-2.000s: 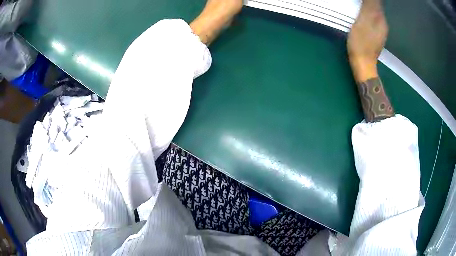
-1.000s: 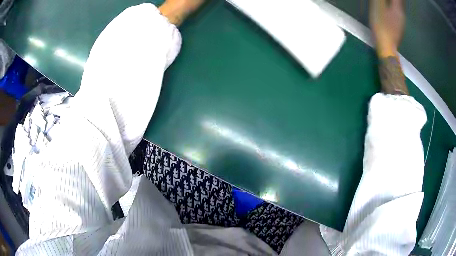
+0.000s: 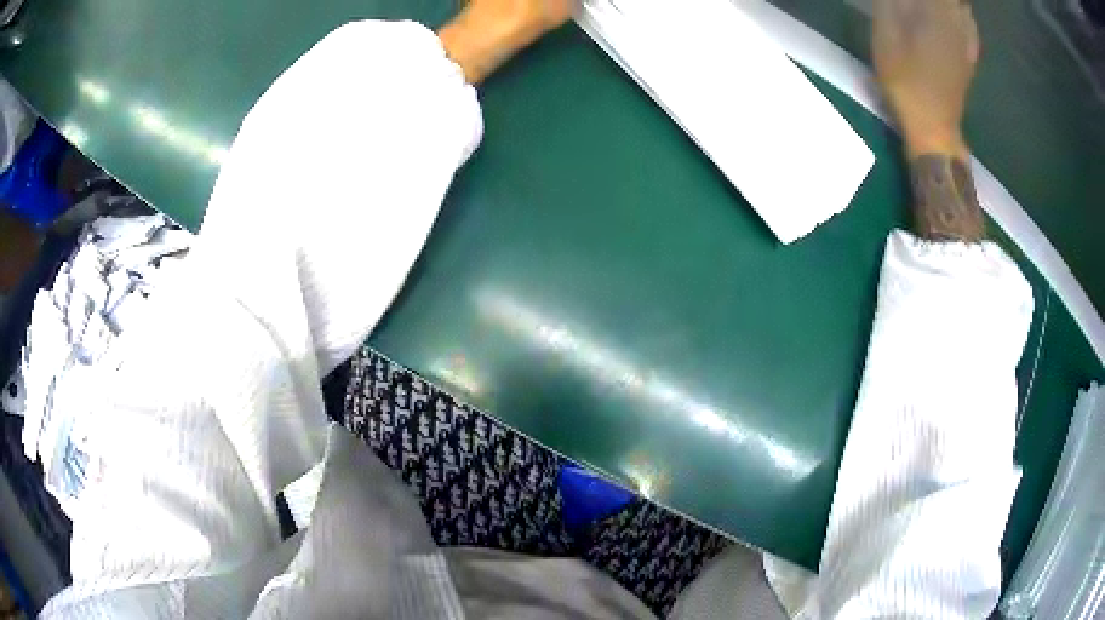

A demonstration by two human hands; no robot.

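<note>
A white card piece, with layered edges along its left side, lies slanted on the green worktable. Its upper end is cut off by the top edge of the picture. My left hand is at the top edge, beside the card's upper left end. Its fingers are partly cut off, so its hold on the card cannot be told. My right hand is blurred, over the pale guide rail and the darker belt, to the right of the card and apart from it. Its fingers are mostly cut off.
The pale curved guide rail runs along the right, with the darker conveyor belt beyond. A stack of white sheets stands at the lower right. Loose white scraps fill a black bag at the left. My legs are below the table edge.
The layered white card, earlier between both hands at the top, now lies slanted. In the last second it moved down and right, and my left hand moved right. My right hand has moved off the card.
</note>
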